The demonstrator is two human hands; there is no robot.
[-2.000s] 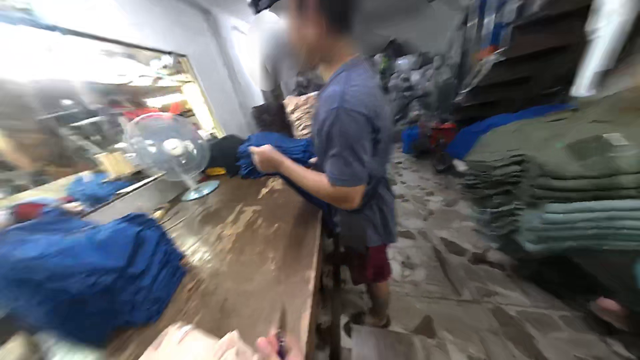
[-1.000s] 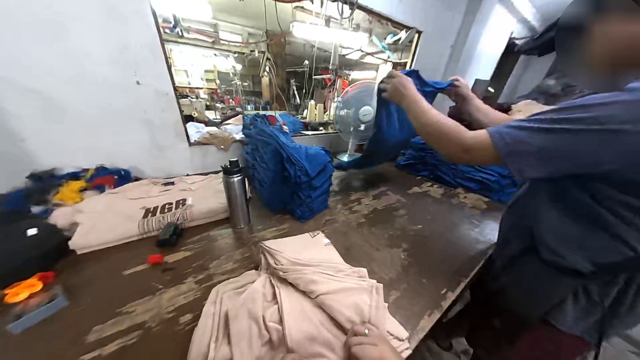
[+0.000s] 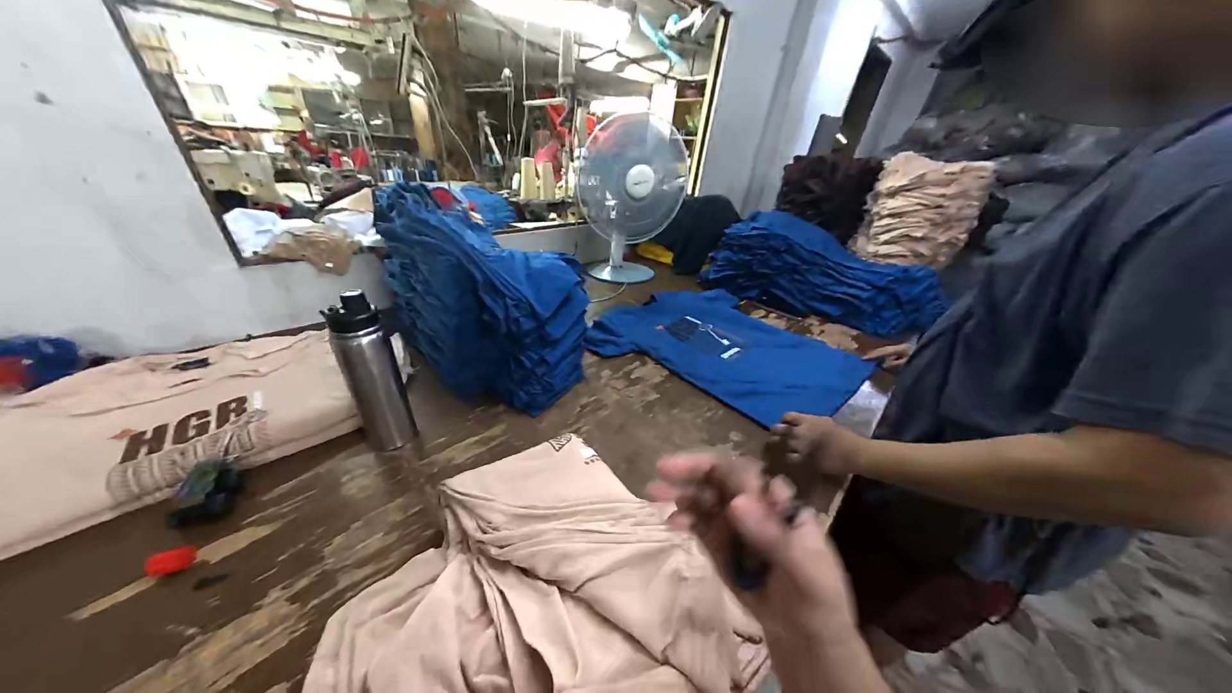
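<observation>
My right hand point(image 3: 770, 549), blurred by motion, is raised over the right edge of a pile of beige shirts point(image 3: 577, 568). A small dark object point(image 3: 749, 566) sits in its curled fingers; its kind is too blurred to tell. The shirts lie loosely bunched on the worn brown table point(image 3: 385, 520), with a flat printed corner at the back. My left hand does not show. Beyond my hand, a blue printed T-shirt point(image 3: 731, 351) lies flat, with a co-worker's hands point(image 3: 813, 443) at its near edge.
A steel bottle point(image 3: 375, 380) stands beside a tall stack of blue garments point(image 3: 481, 298). Left are folded beige shirts point(image 3: 183, 414), a small dark green toy-like object point(image 3: 205, 491) and a red piece point(image 3: 170, 561). Farther back are a fan point(image 3: 630, 183) and more blue garments point(image 3: 818, 274). The co-worker point(image 3: 1068, 318) stands close at right.
My right hand has risen from the beige shirts. The co-worker held a blue garment up a second ago; a blue T-shirt now lies flat on the table. The view has swung left since the oldest frame.
</observation>
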